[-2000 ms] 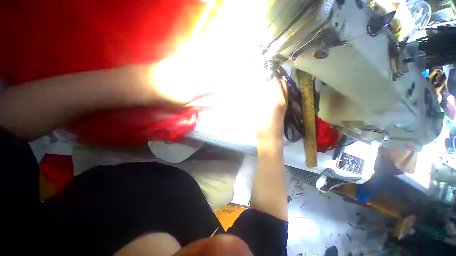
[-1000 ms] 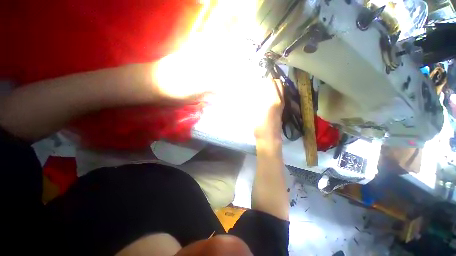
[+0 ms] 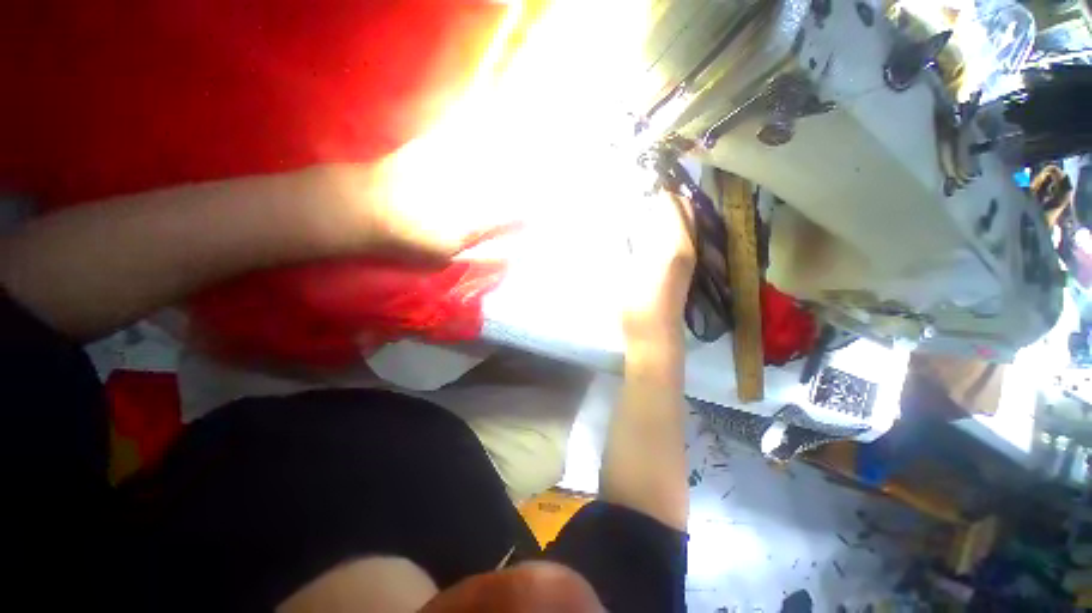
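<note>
Red fabric (image 3: 216, 84) covers the upper left, and more of it hangs below my left forearm at the table's front edge. My left hand (image 3: 437, 204) lies on the red fabric, its fingers lost in lamp glare. My right hand (image 3: 653, 252) is near the needle area of the white sewing machine (image 3: 886, 180), also washed out by glare. Whether either hand grips the fabric cannot be seen. The needle area and stitching are hidden by the white glow.
A wooden ruler (image 3: 742, 287) and dark-handled scissors (image 3: 709, 263) lie right of my right hand. A red cloth piece (image 3: 784, 326) is beside the ruler. A white box with a dark printed square (image 3: 842, 390) sits at the table edge. Scraps litter the floor (image 3: 766, 515).
The view shifts slightly. The red fabric below my left forearm has changed its folds a little. Both hands stay in nearly the same place.
</note>
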